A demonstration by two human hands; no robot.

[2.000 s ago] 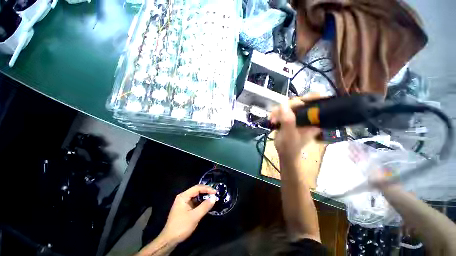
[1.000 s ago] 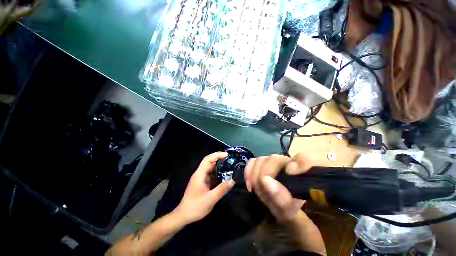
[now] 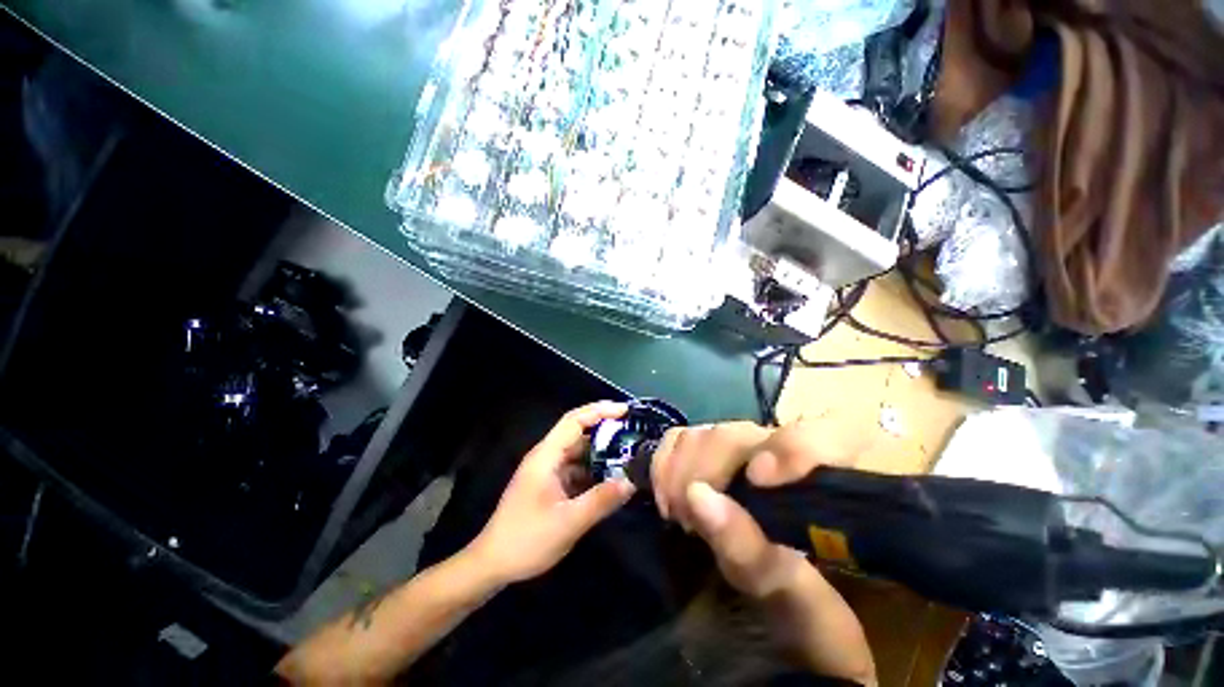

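My left hand [image 3: 544, 499] grips the round black plastic housing [image 3: 640, 419] by its rim, over my lap just off the bench edge. A small silver-white part shows inside the housing, partly hidden by my fingers. My right hand [image 3: 718, 490] is closed around the front of the black electric screwdriver [image 3: 926, 530], which lies nearly level with its cord end to the right. The screwdriver's tip is at the inside of the housing; the exact contact point and any screw are hidden.
Stacked clear blister trays [image 3: 577, 161] lie on the green bench top [image 3: 269, 114]. A white-grey screw feeder [image 3: 835, 188] stands right of them. A black adapter [image 3: 987, 376], cords, plastic bags [image 3: 1128, 463] and a brown cloth [image 3: 1114, 175] lie at right. A parts crate [image 3: 383, 463] with black housings is at left.
The screwdriver came from the feeder to the housing before the last second. Since then it has tilted slightly, its rear end lower. The hand at the top left edge has left the view.
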